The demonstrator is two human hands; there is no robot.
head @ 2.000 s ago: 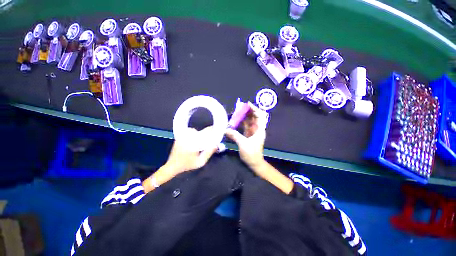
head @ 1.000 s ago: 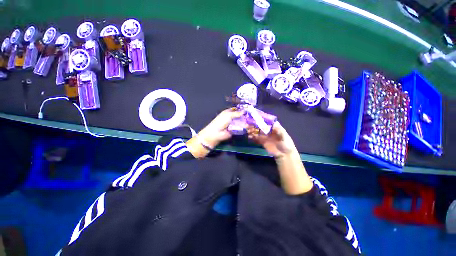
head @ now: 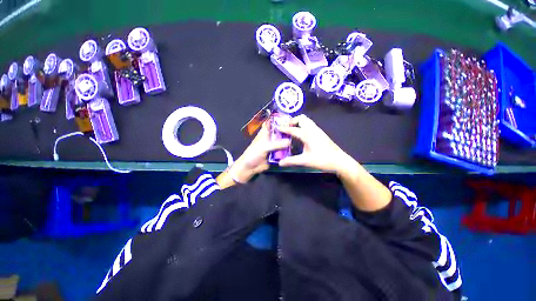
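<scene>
A handheld fan unit [head: 288,98] is held upright over the bench edge, its round spoked head pointing away from me. My left hand [head: 255,157] grips the handle from the left. My right hand [head: 314,145] has its fingers on the handle's open side from the right. A purple-pink part shows in the handle, partly covered by my fingers. An orange-brown circuit board [head: 256,122] sticks out to the left of the handle. The white tape roll [head: 189,131] lies flat on the mat to the left, its loose tail hanging at the bench edge.
Fan units [head: 103,120] stand in a row on the left. A loose pile of fan units [head: 330,79] lies ahead right. A blue bin [head: 431,111] of upright cells and another blue bin [head: 509,88] are at right. A white cable [head: 99,145] lies left.
The tape roll left my left hand and lies on the mat. The fan unit, earlier tilted with a white strip on it, is now upright between both hands. The camera view has shifted.
</scene>
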